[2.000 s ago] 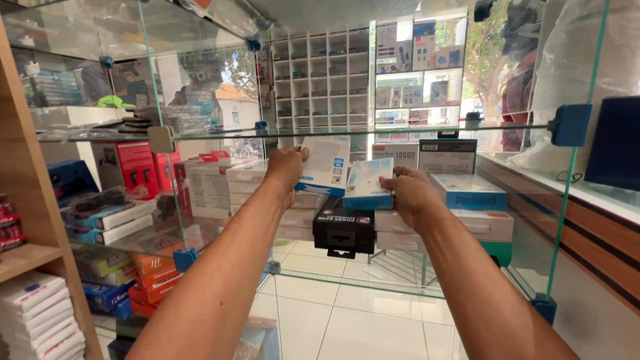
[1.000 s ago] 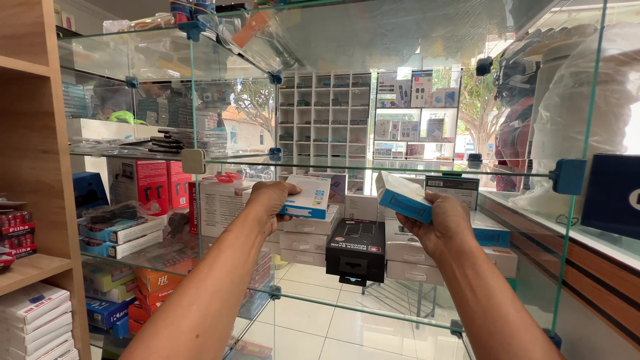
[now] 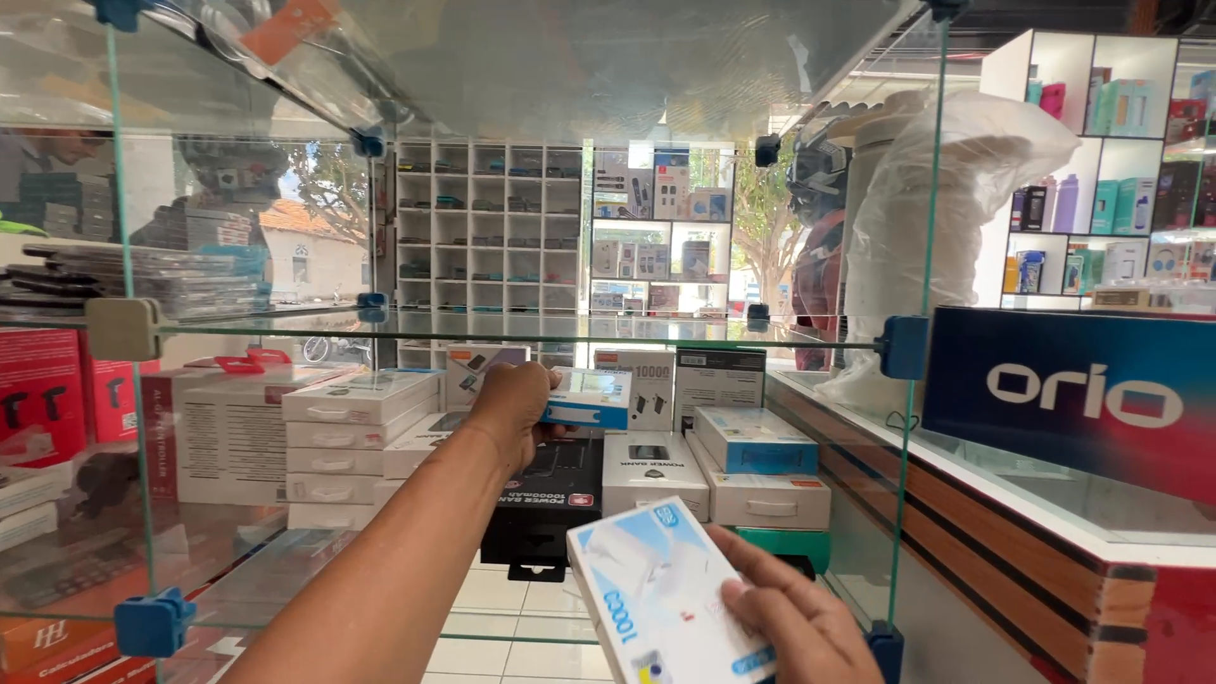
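My left hand (image 3: 521,404) reaches inside a glass display case and grips a small white and blue box (image 3: 587,399), held above a black power bank box (image 3: 541,494). Nearer to me, low in the view, my right hand (image 3: 788,608) holds a white and light blue power bank box (image 3: 665,589) tilted, its printed face up. White power bank boxes (image 3: 655,475) stand beside the black one. To their right, another white and blue box (image 3: 755,440) lies on a white box (image 3: 769,499).
A glass shelf (image 3: 570,328) crosses above the boxes, with a blue clip (image 3: 902,348) at its front right corner. Stacked white boxes (image 3: 332,437) and a red and white box (image 3: 228,432) are at left. A wood-striped counter (image 3: 1007,551) runs along the right.
My right hand has drawn back toward me and down with its box. My left hand has moved its box to just above the black box. The view has shifted.
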